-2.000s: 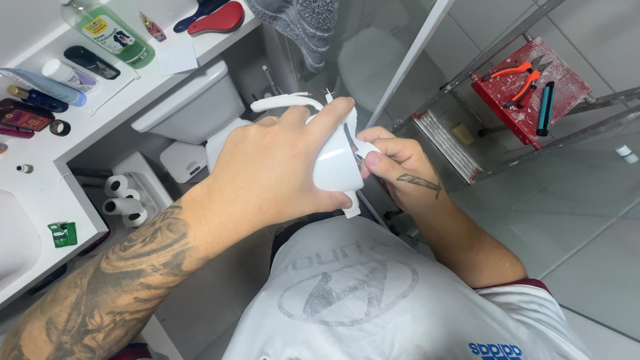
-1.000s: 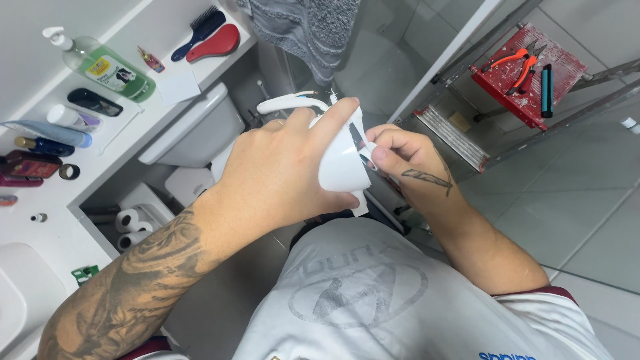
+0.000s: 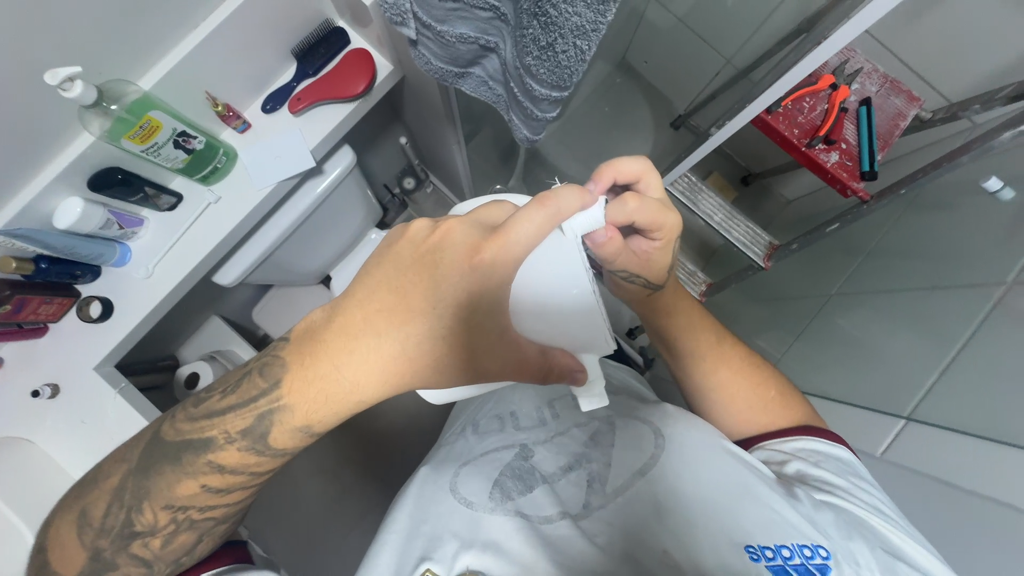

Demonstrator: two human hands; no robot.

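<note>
A rounded white plastic housing [image 3: 556, 300] is held in front of my chest. My left hand [image 3: 448, 296] grips it from above, with the thumb near its lower rim and the fingers over its top. The fingertips of my right hand [image 3: 636, 220] pinch a small white ribbed piece [image 3: 590, 218] at the upper edge of the housing's open end. A white tab [image 3: 592, 392] sticks out below my left thumb. Thin strands show just above my left fingertips. The inside of the housing faces away and is hidden.
Right, behind the glass, a stepladder with a red top [image 3: 860, 120] holds orange-handled pliers [image 3: 828, 104] and a teal utility knife [image 3: 867, 140]. On the left, a white counter [image 3: 180, 232] bears bottles and brushes beside the toilet tank [image 3: 304, 216]. A grey towel [image 3: 520, 56] hangs ahead.
The housing has turned in my left hand. The fingers of my right hand have moved to its upper edge, and the white strip and wires seen along its top earlier are mostly out of sight.
</note>
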